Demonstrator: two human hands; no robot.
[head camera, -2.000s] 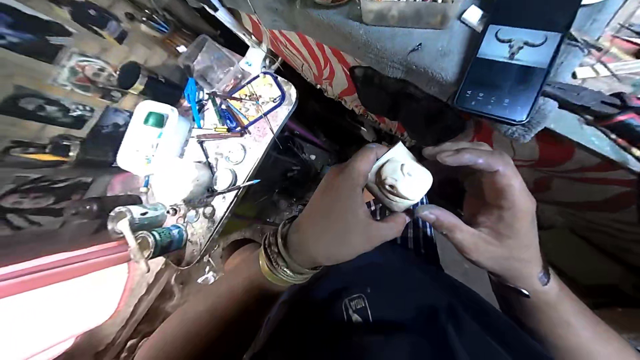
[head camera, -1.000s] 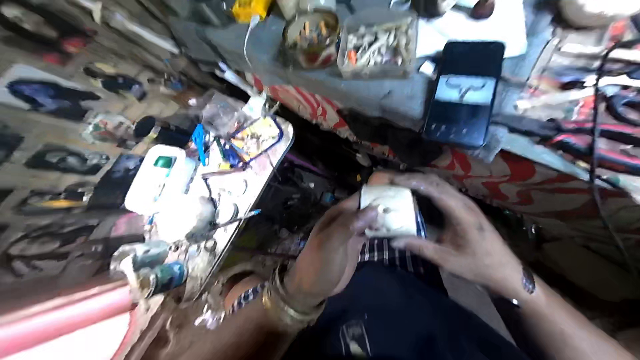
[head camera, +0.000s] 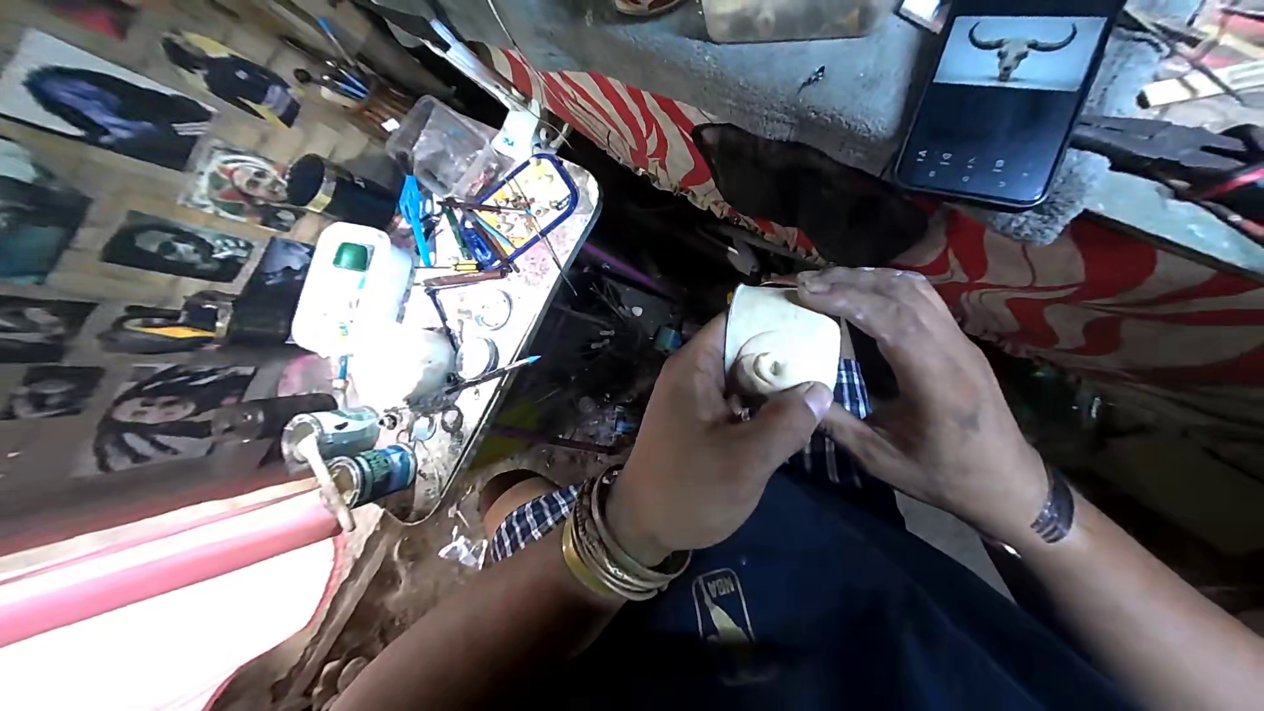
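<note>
In front of my chest I hold a cream-white shaped piece (head camera: 790, 334) with a flat face and a raised, swirled relief low on it; its material I cannot tell. My left hand (head camera: 706, 434), with bangles at the wrist, grips it from the left and below, the thumb on its lower right edge. My right hand (head camera: 923, 385) cups its right side, fingertips on the top edge. A smartphone (head camera: 1002, 128) showing a horned skull lies on the grey work surface beyond my right hand.
At left a small table (head camera: 533, 286) holds brushes, a blue-rimmed tray (head camera: 565, 178), a white plastic container (head camera: 354, 259) and a can (head camera: 380, 472). A red-and-white cloth (head camera: 632, 123) hangs from the grey surface's edge. Pliers-like tools (head camera: 1224, 178) lie at far right.
My hands have turned the white piece between them; its swirled relief now shows below a plain flat area. Both hands stay around it. The view has shifted.
</note>
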